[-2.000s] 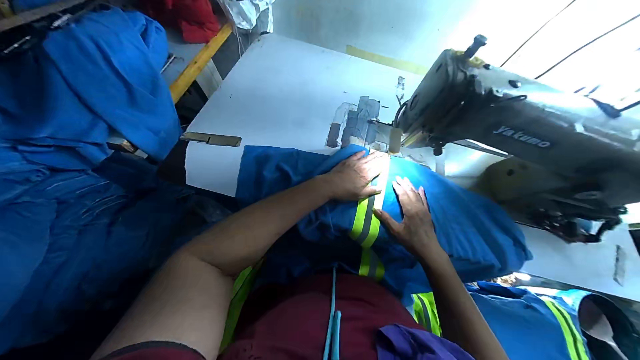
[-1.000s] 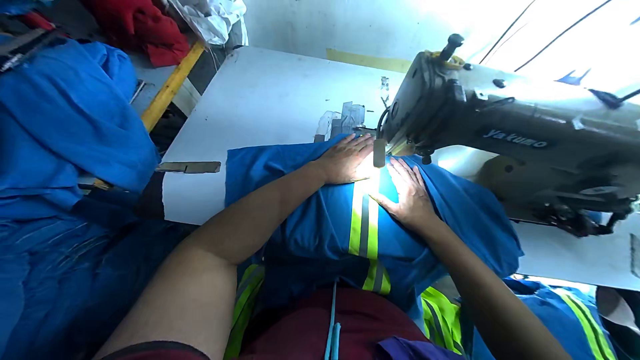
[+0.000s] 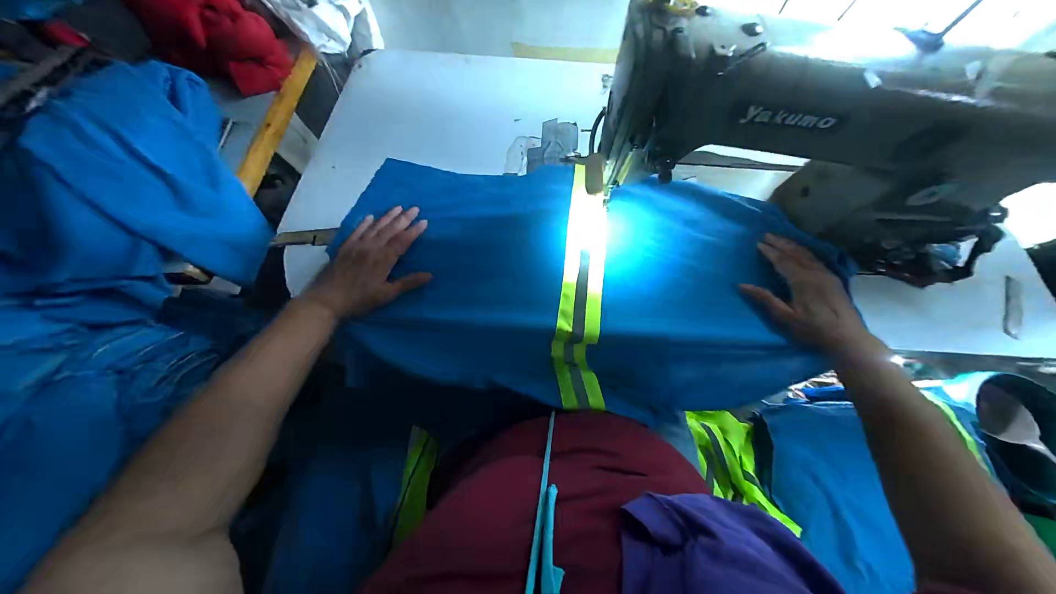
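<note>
Blue fabric (image 3: 487,264) lies spread over the front of the sewing table, its near part hanging over the edge. A yellow-green reflective tape (image 3: 569,330) with a grey stripe runs down its middle, its far end under the head of a Yakumo sewing machine (image 3: 643,107). The machine's lamp lights the cloth there; glare hides the needle. My left hand (image 3: 371,264) rests flat on the fabric's left part, fingers apart. On the right part, below the machine arm, my right hand (image 3: 804,297) lies with thumb and fingers apart. Neither hand grips anything visible.
Crumpled blue cloth (image 3: 140,181) heaps at the left beside a yellow wooden bar (image 3: 276,120). Red cloth (image 3: 219,41) lies behind it. The white tabletop (image 3: 437,99) extends behind the fabric. More blue cloth (image 3: 833,470) and yellow-green reflective strips (image 3: 730,462) are at the lower right.
My hands, close together by the tape near the machine head in the earlier frames, have moved apart to the left and right of the fabric. The fabric now lies flatter.
</note>
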